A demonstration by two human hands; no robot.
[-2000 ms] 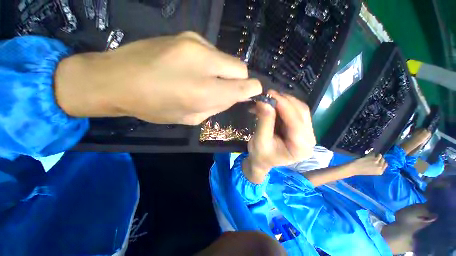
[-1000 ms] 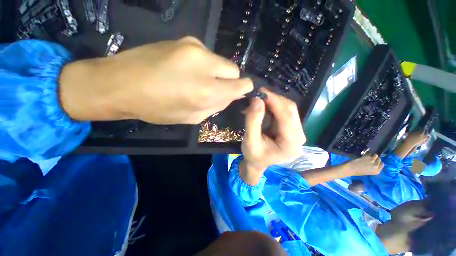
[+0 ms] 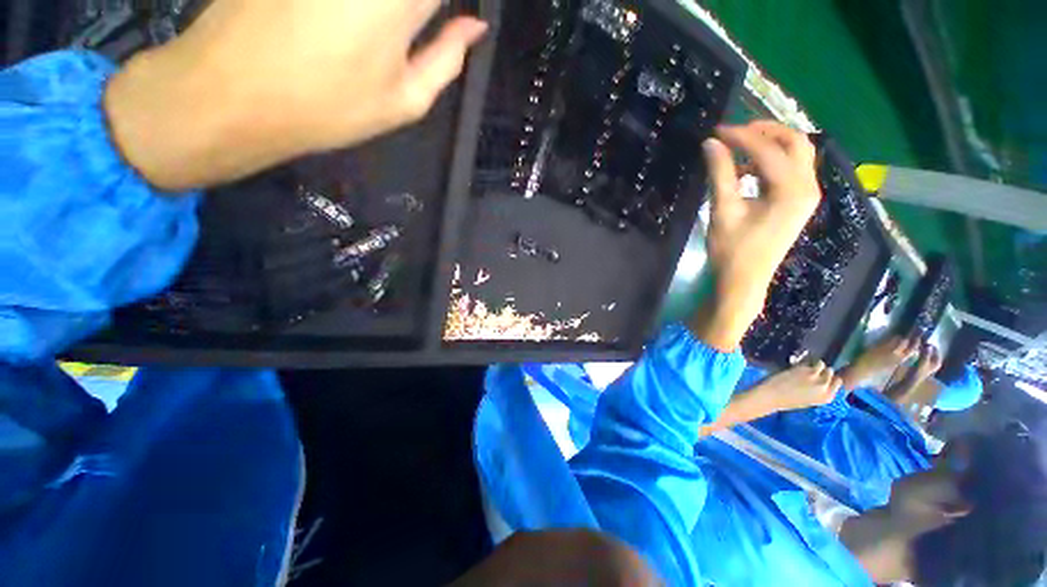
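My left hand point(image 3: 287, 80) is over the left compartment of the black tray point(image 3: 454, 218), partly cut off by the top edge; its grip is hidden. My right hand point(image 3: 764, 206) is over the tray's right rim, fingers apart, with nothing visible in it. A small black housing point(image 3: 535, 247) lies alone in the right compartment. Behind it are rows of black housings with gold dots point(image 3: 620, 126). A pile of gold pins point(image 3: 505, 321) lies in the near corner by the divider. Loose black housings point(image 3: 367, 243) lie in the left compartment.
A neighbour's tray point(image 3: 821, 269) of loose black parts is beyond my right hand. The green surface point(image 3: 832, 46) runs behind the trays. People in blue smocks point(image 3: 712, 493) sit at the right, hands near the bench. My blue-clothed lap point(image 3: 149, 482) is below.
My hands were together over the right compartment on a small black part. They have moved apart, left hand up and left, right hand up and right with fingers opened.
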